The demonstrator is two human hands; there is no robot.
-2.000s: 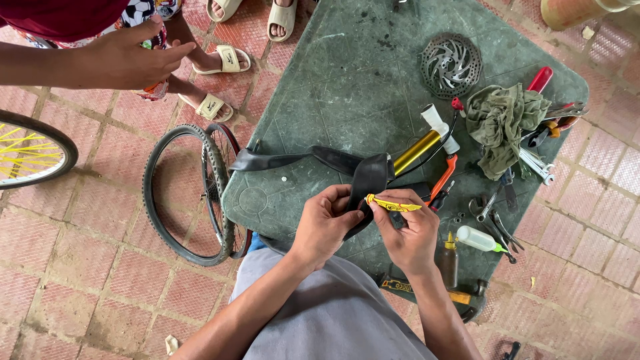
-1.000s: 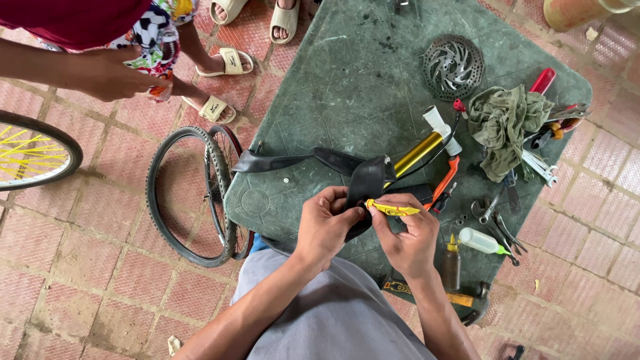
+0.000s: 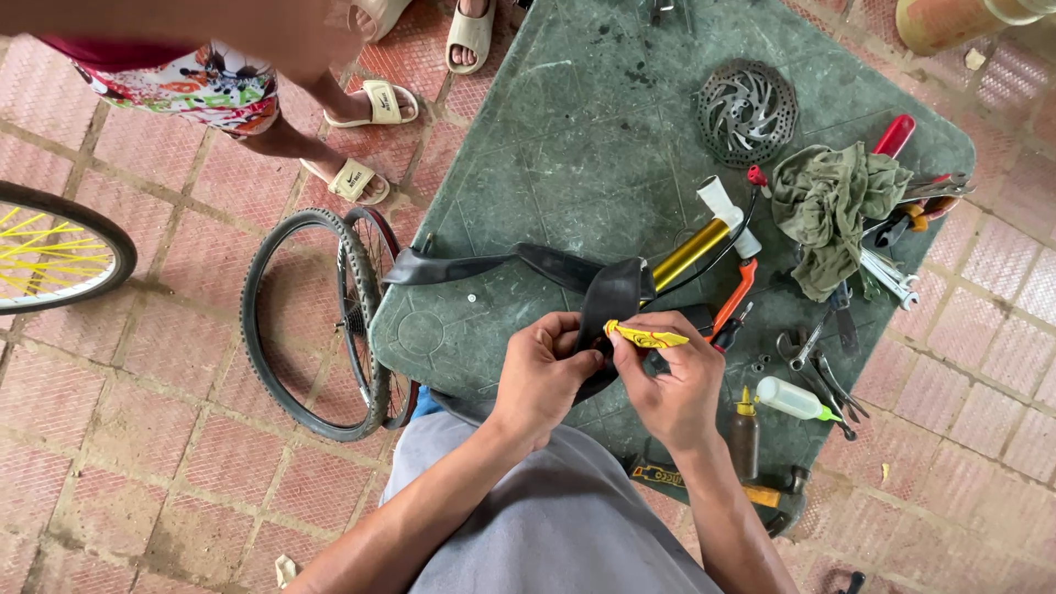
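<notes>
A black rubber inner tube lies over the near left part of the green table. My left hand grips a bent section of it near the table's edge. Between the fingers of my right hand is a small yellow glue tube, its narrow end against the inner tube. Just beyond my hands is a bicycle pump with a gold barrel and a white head. The spot under the glue tube's tip is partly hidden by my fingers.
A brake disc rotor, a green rag, spanners, an orange-handled tool, a clear bottle, a brown bottle and a hammer surround the work. Wheels stand left; a person stands at upper left.
The other person's arm at the upper left has moved and now reaches across the top of the view. My hands have stayed nearly in place on the inner tube and glue tube.
</notes>
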